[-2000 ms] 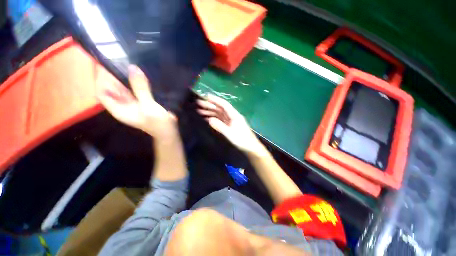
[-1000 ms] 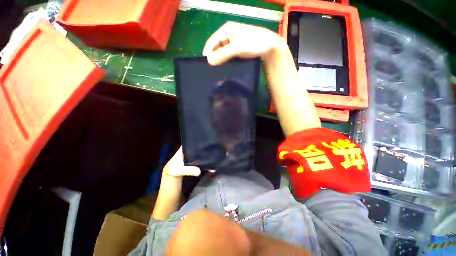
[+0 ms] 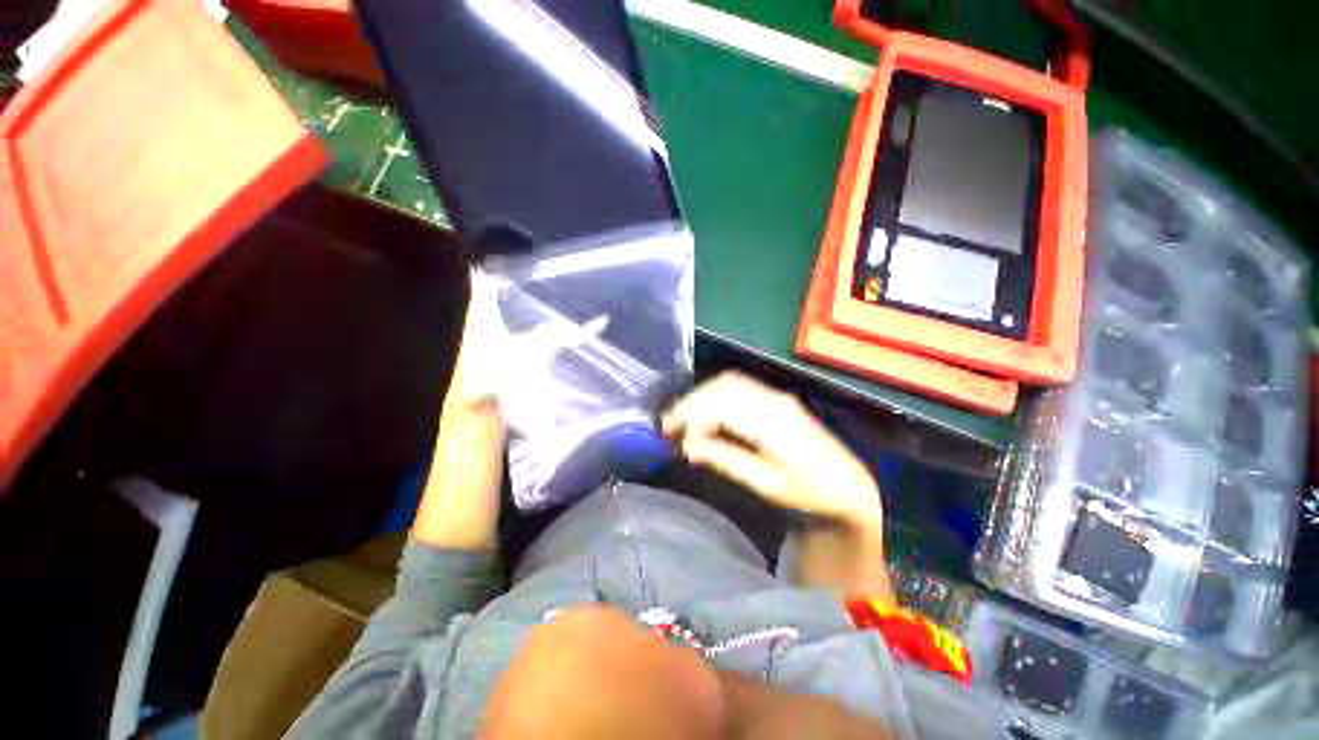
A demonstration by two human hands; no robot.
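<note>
A black glossy tablet [image 3: 543,138] slants away from me at top centre, its far end cut off by the frame's top. Clear film [image 3: 600,325] is lifted at its near end and hangs towards my lap, catching light. My left hand [image 3: 499,354] is at the tablet's near left corner, holding it, partly covered by the film. My right hand [image 3: 767,441] is at the film's right edge with curled fingers, its fingertips at the film. The exact grip is blurred.
At right, a red foam tray [image 3: 1063,231] holds an open-backed tablet [image 3: 962,203]. Clear blister trays [image 3: 1186,390] are stacked at far right. A large red tray [image 3: 145,188] is at left. A cardboard box [image 3: 297,651] is below left. The green bench [image 3: 745,188] lies beyond the tablet.
The tablet has moved away from my lap and tilted. The clear film now shows lifted at its near end. My right hand has moved from the tablet's far edge to the film near my lap.
</note>
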